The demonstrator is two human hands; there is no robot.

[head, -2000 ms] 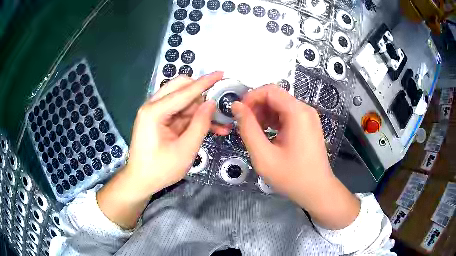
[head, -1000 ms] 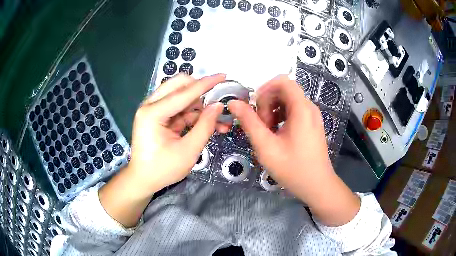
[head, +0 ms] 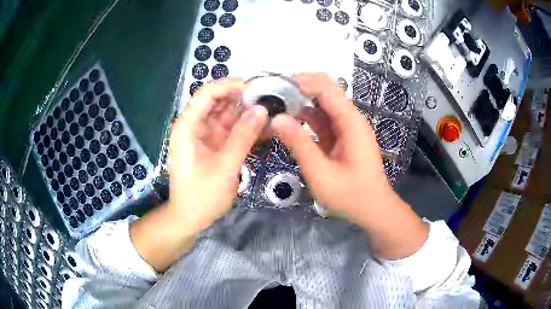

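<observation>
A round white-silver housing [head: 279,90] with a dark label at its centre is held between both hands above the tray. My left hand [head: 211,139] grips its left side, thumb at the label's lower edge. My right hand [head: 338,145] grips its right side, thumb beside the label. Fingers behind the housing are partly hidden. The white label sheet [head: 278,42] with black round labels lies behind the hands. The clear blister tray [head: 389,121] under it holds white rings and shows several empty pockets.
A second label sheet [head: 90,151] lies at left on the green mat [head: 142,57]. A filled blister tray [head: 27,241] is at far left. A machine [head: 450,160] with black nests and a red emergency stop button [head: 449,128] stands at right. Brown cartons [head: 483,220] are at far right.
The right hand's fingers have closed around the housing's right side. The housing is tilted and slightly higher in view. Both thumbs are at the label; the whole surroundings have shifted slightly upward in view.
</observation>
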